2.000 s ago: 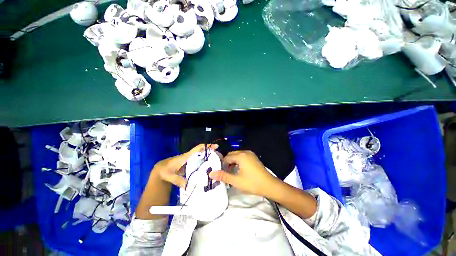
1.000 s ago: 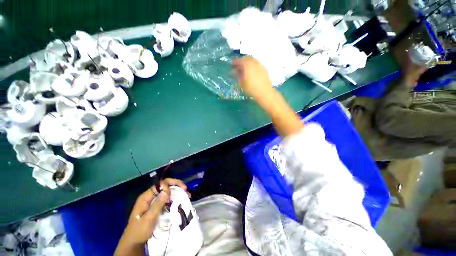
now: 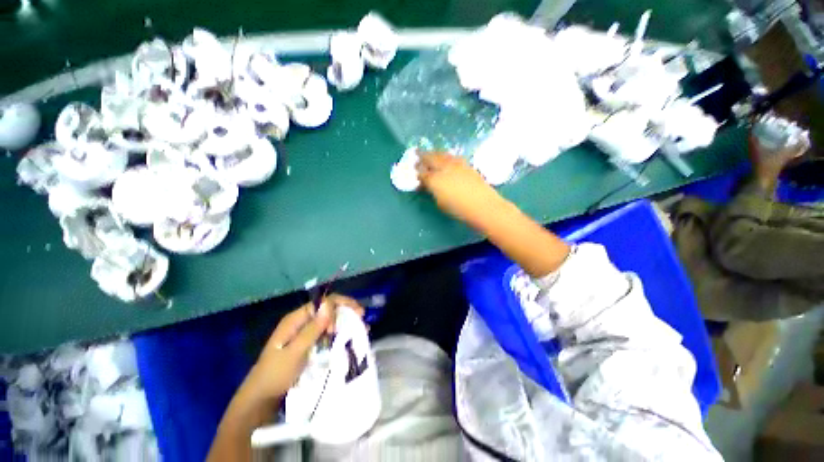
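My left hand (image 3: 287,347) grips a white housing (image 3: 341,397) over my lap. The housing has a dark opening, a white stick at its lower left, and thin dark and red wires standing up at my fingertips. My right hand (image 3: 449,183) is stretched over the green bench, with its fingertips on a small white cover (image 3: 407,170) beside the clear plastic bag (image 3: 432,106). The pile of white covers (image 3: 533,90) lies just beyond, bright and without clear detail.
White ball-shaped shells (image 3: 172,153) with wires are heaped at left on the green bench (image 3: 334,217). Housings with white sticks (image 3: 646,99) lie at right. Blue bins stand below, the right bin (image 3: 673,298) partly behind my sleeve. A co-worker's sleeve (image 3: 759,248) is at far right.
My right hand has gone from open bench side into the pile and back, now at a white cover left of it. My left hand still holds the housing. The view has shifted slightly.
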